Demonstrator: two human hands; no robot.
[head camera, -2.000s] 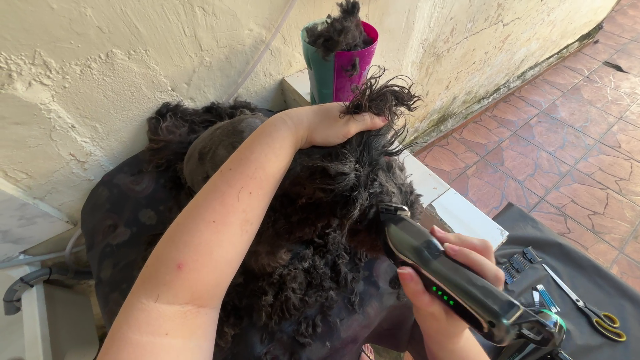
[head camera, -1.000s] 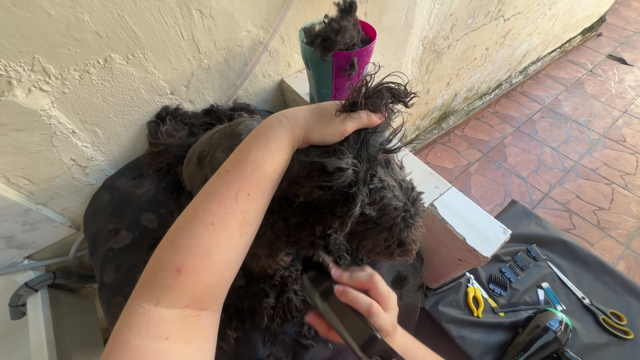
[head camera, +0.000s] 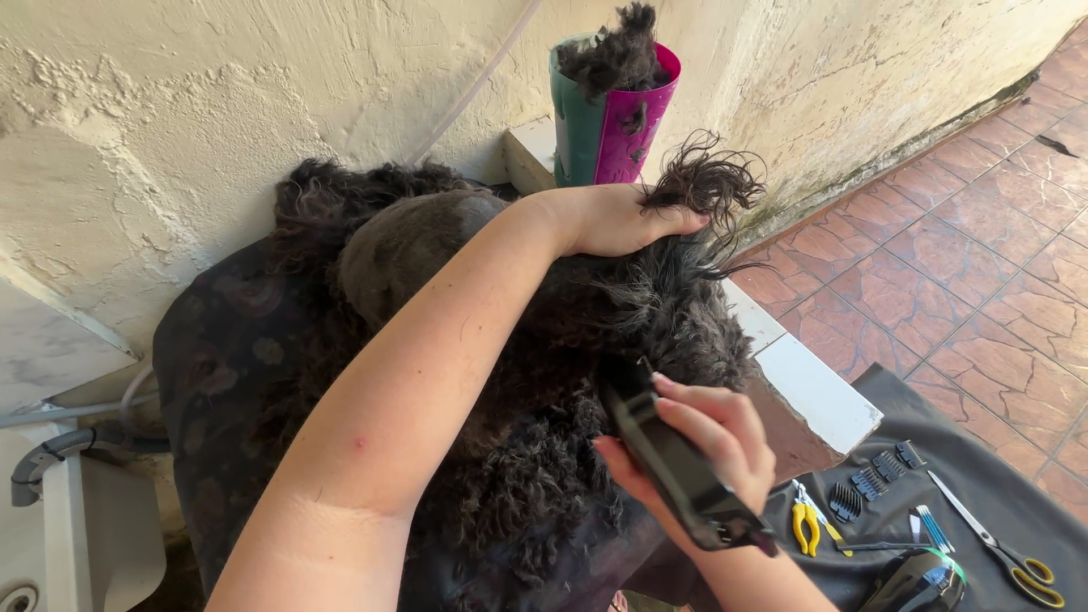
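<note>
A dog with curly black fur (head camera: 705, 331) lies in front of me, its back (head camera: 408, 246) clipped short. My left hand (head camera: 629, 223) is closed on a tuft of its long hair (head camera: 705, 183), which sticks out past my fingers. Lower down, my right hand (head camera: 714, 438) grips black hair clippers (head camera: 663, 450), their head against the fur below my left hand. Curly locks of fur (head camera: 527, 484) spread over the dark cloth (head camera: 221, 357) beneath. The clipper blade and the dog's face cannot be made out.
A teal and pink bin (head camera: 625, 140) full of hair stands by the wall. On a black cloth at right lie scissors (head camera: 994, 544), comb attachments (head camera: 869, 483), yellow-handled nail clippers (head camera: 805, 523) and a black device (head camera: 914, 582). A tiled ledge (head camera: 816, 391) borders the dog; a sink (head camera: 51, 527) is at left.
My right hand with the clippers first moved down and left from the right side of the fur, then slightly up and right. My left hand has stayed at the tuft.
</note>
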